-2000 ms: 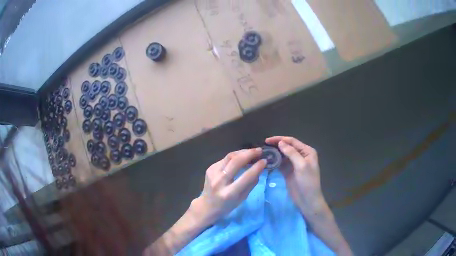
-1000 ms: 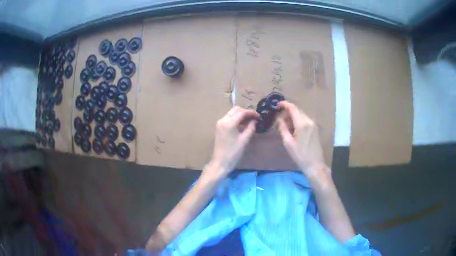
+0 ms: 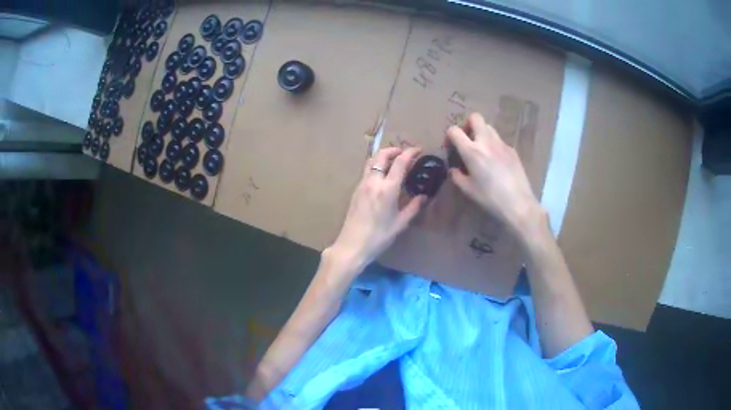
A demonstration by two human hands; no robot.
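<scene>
My left hand [image 3: 375, 202], with a ring, has thumb and fingers around the edge of a glossy black round disc [image 3: 426, 176] over the brown cardboard. My right hand [image 3: 495, 172] is just to its right, its fingertips closed on another dark disc [image 3: 455, 158], mostly hidden by the fingers. The cardboard sheet [image 3: 312, 168] under them has handwriting and fold lines.
A taller dark round piece [image 3: 296, 76] stands alone on the cardboard. Many black discs [image 3: 189, 104] lie to the left, with a denser group [image 3: 128, 64] at the far left. A white strip [image 3: 566, 140] crosses at the right. A window frame edge runs along the top right.
The view has turned and moved. Both hands have gone from in front of the smock to the cardboard. The two discs, overlapping before, are now slightly apart between my hands.
</scene>
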